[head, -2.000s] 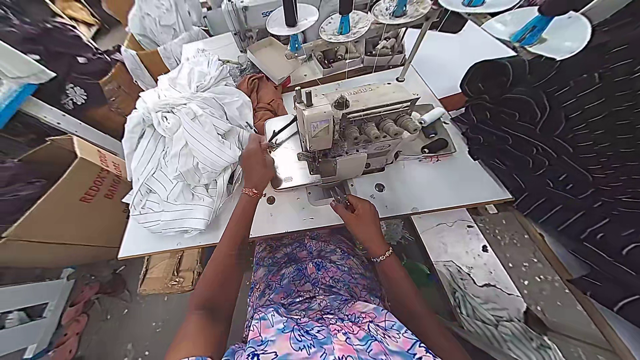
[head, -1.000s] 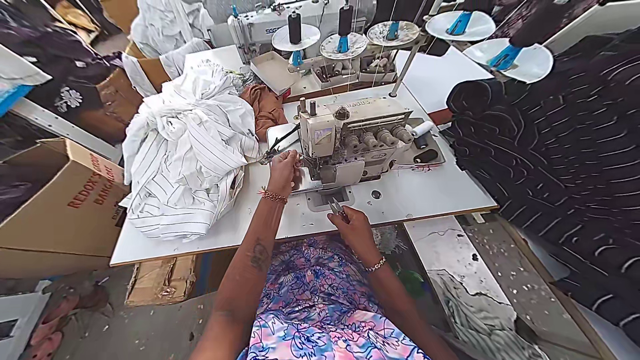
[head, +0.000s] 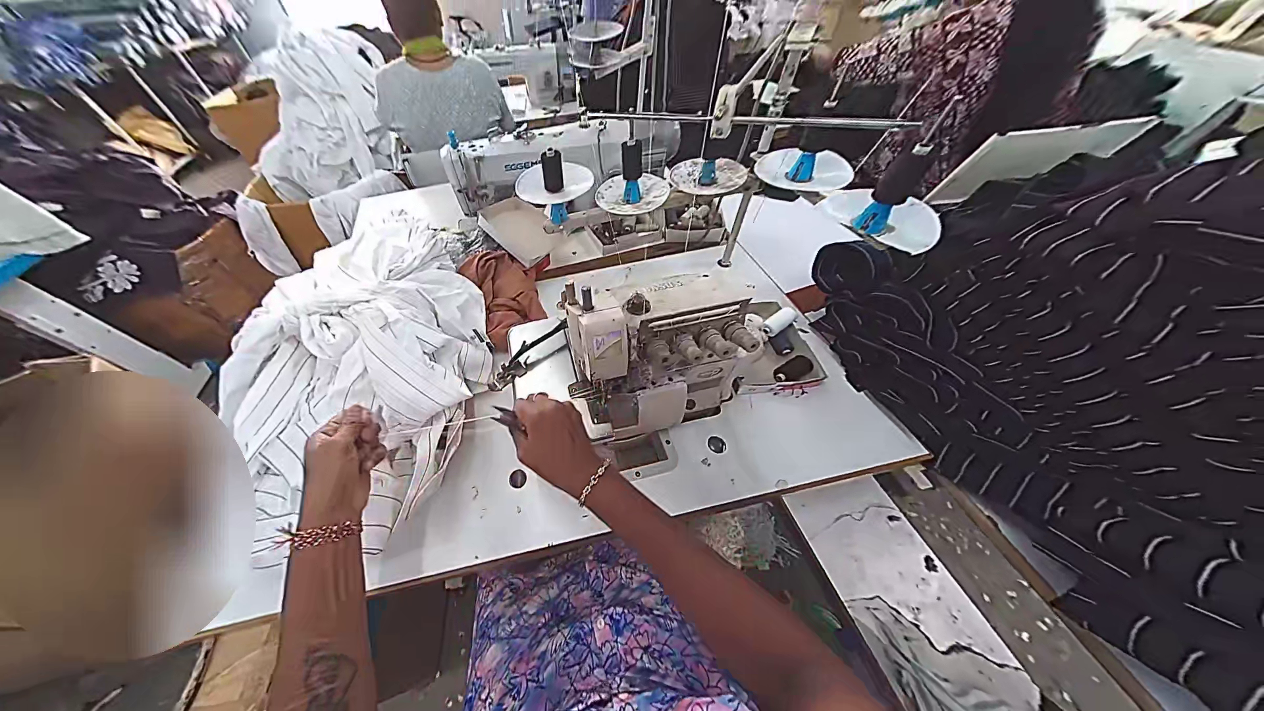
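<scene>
My left hand (head: 346, 444) is closed on the end of a pale thread or thin strip (head: 444, 425) in front of the white striped fabric pile (head: 370, 316). My right hand (head: 553, 439) holds small dark thread snips (head: 509, 419), their tips pointing left at the strip's other end. Just behind and right of that hand stands an overlock sewing machine (head: 657, 355) on the white table (head: 780, 454). Rust-coloured cloth (head: 502, 291) lies between the pile and the machine.
Thread cones on round holders (head: 632, 193) stand behind the machine. Dark striped fabric (head: 1066, 375) is heaped at the right. A tray with spools (head: 790, 370) sits beside the machine. Another person (head: 444, 99) is at the back left, and a blurred round shape is at the near left.
Both hands have moved left, away from the machine's front, to the edge of the white fabric. A pale strand now stretches between them. The view has tilted up.
</scene>
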